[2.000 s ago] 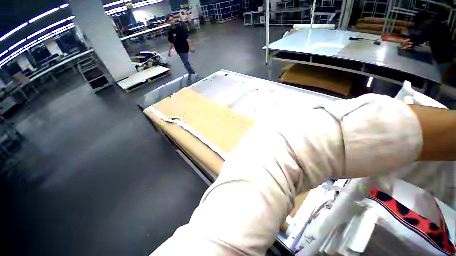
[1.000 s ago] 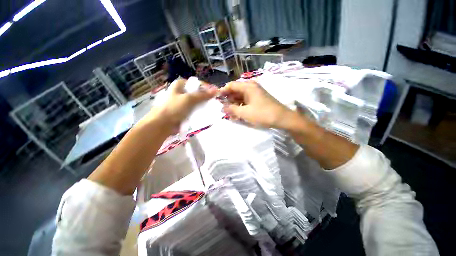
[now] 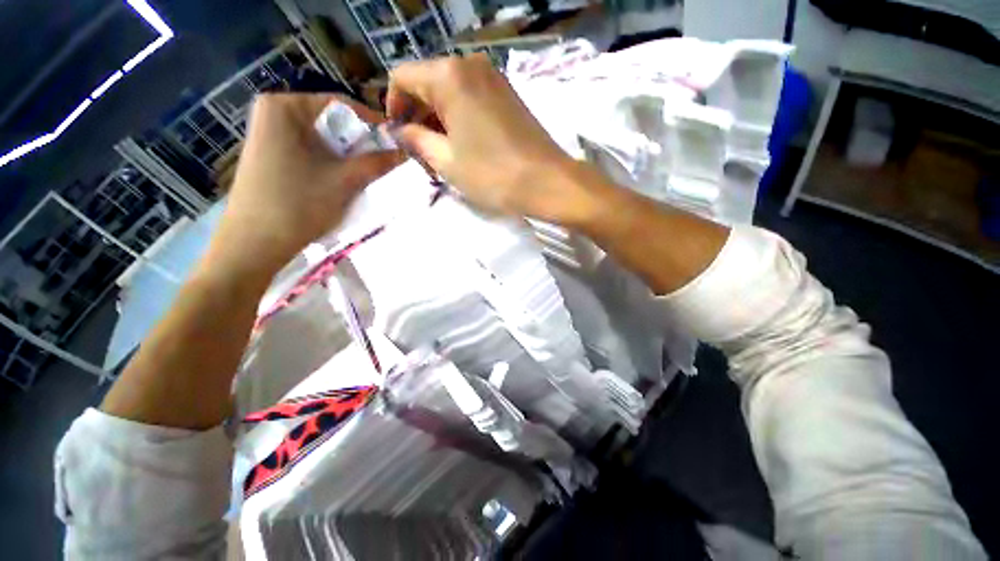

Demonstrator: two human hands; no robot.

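Tied bundles of white cut pieces (image 3: 483, 301) lie stacked in front of me, with stepped edges. Red-and-black patterned ties (image 3: 313, 433) run around them. My left hand (image 3: 291, 164) is bare and holds a small white tag (image 3: 343, 128) between its fingers, over the far part of the bundles. My right hand (image 3: 472, 132) is bare; its fingers pinch a thin dark strip beside the tag, which looks like a tie end. The two hands are close together. The fingertips are partly hidden and slightly blurred.
More white bundles (image 3: 702, 121) are piled at the right back. A metal-framed shelf (image 3: 899, 164) stands at the right, with a blue thing (image 3: 787, 121) beside the pile. A pale table (image 3: 165, 274) and racks are at the left. The dark floor shows at the lower right.
The view has turned from the long table to the bundles, and both hands came into view. Since one second ago, the hands sit higher and further left in the picture, still together at the tag.
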